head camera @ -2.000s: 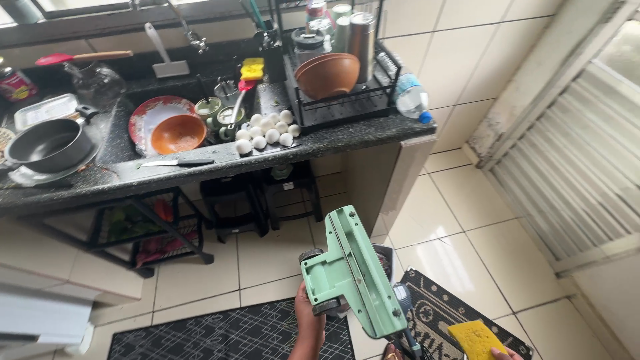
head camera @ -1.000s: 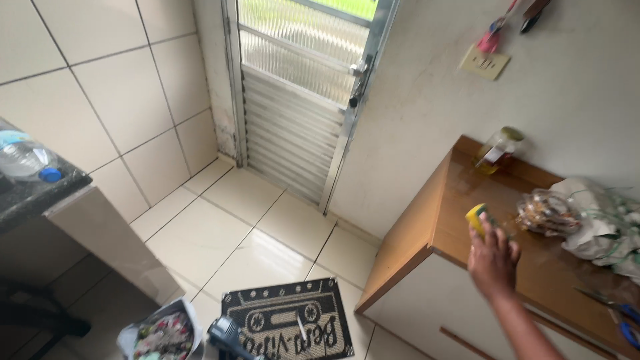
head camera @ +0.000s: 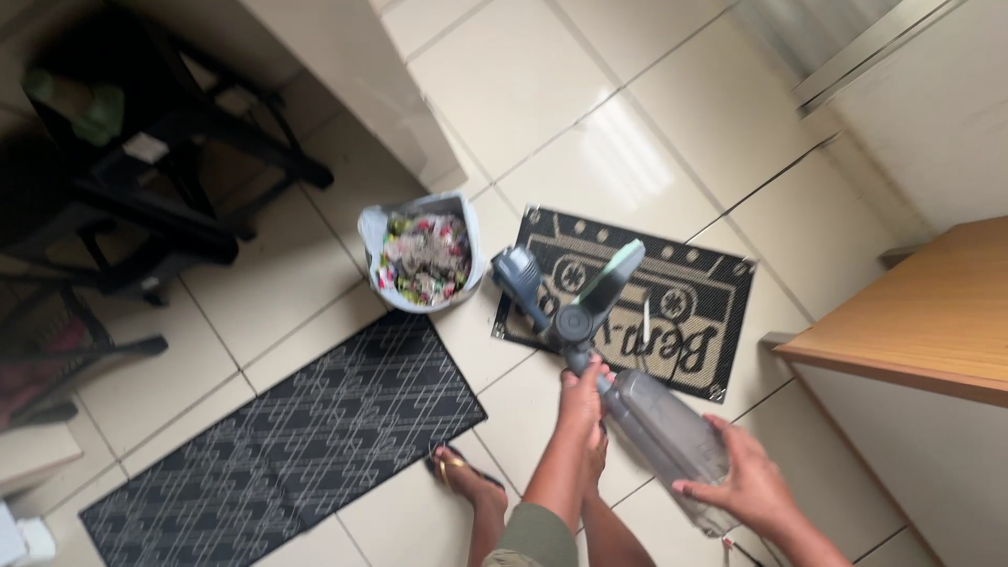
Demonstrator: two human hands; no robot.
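Note:
My left hand (head camera: 583, 398) is closed around the neck of a grey handheld cleaning appliance (head camera: 575, 323), whose blue-grey round end points up and left and whose flat head with a pale green edge points up and right. A translucent grey container (head camera: 669, 433) extends down and right from the neck. My right hand (head camera: 748, 480) grips the lower end of that container, thumb on one side and fingers on the other. The view is slightly blurred. No sponge shows in either hand.
A light blue bin (head camera: 476, 268) full of waste stands on the tiled floor near a cassette-pattern doormat (head camera: 728, 315). A dark patterned mat (head camera: 299, 441) lies at lower left. Black stools (head camera: 197, 150) are upper left, a wooden-topped cabinet (head camera: 929, 307) right. My feet are close below the hands.
My right hand, earlier over the cabinet top with a yellow sponge, is now on the translucent container. The green part my left hand held earlier no longer shows in that form. The view has swung down to the floor.

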